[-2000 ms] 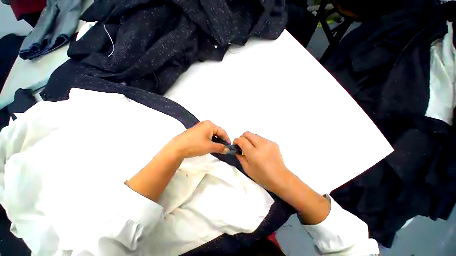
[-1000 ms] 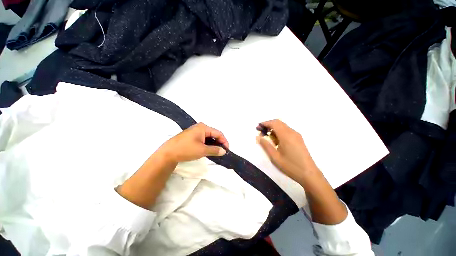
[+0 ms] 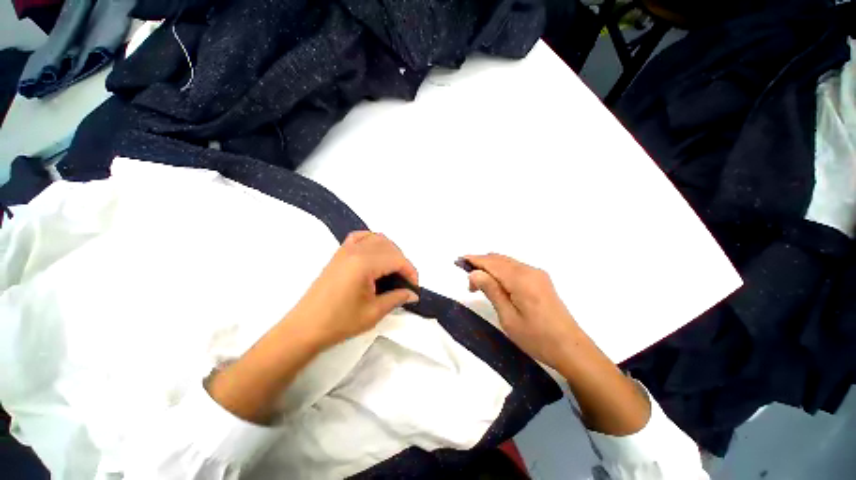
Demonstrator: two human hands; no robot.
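A dark garment with pale flecks lies over the table, its dark hem band [image 3: 488,339] curving around a creased white lining [image 3: 235,272]. My left hand [image 3: 368,281] pinches the dark band between thumb and fingers near the middle of the view. My right hand [image 3: 524,302] is just to the right of the band, above the white table and apart from the cloth. It holds small dark thread snips [image 3: 465,265], whose tip shows at the fingertips; the rest is hidden in the hand.
The white table [image 3: 601,216] has an angled corner at the right. Dark garments [image 3: 310,75] are heaped at its far side, with a pale loose thread on them. More dark garments [image 3: 751,169] with white lining hang at the right. Blue denim [image 3: 75,47] lies at the upper left.
My right hand left the band, moved right, and has since come slightly back left, with the snips' tip now showing. My left hand stays on the band and has turned a little.
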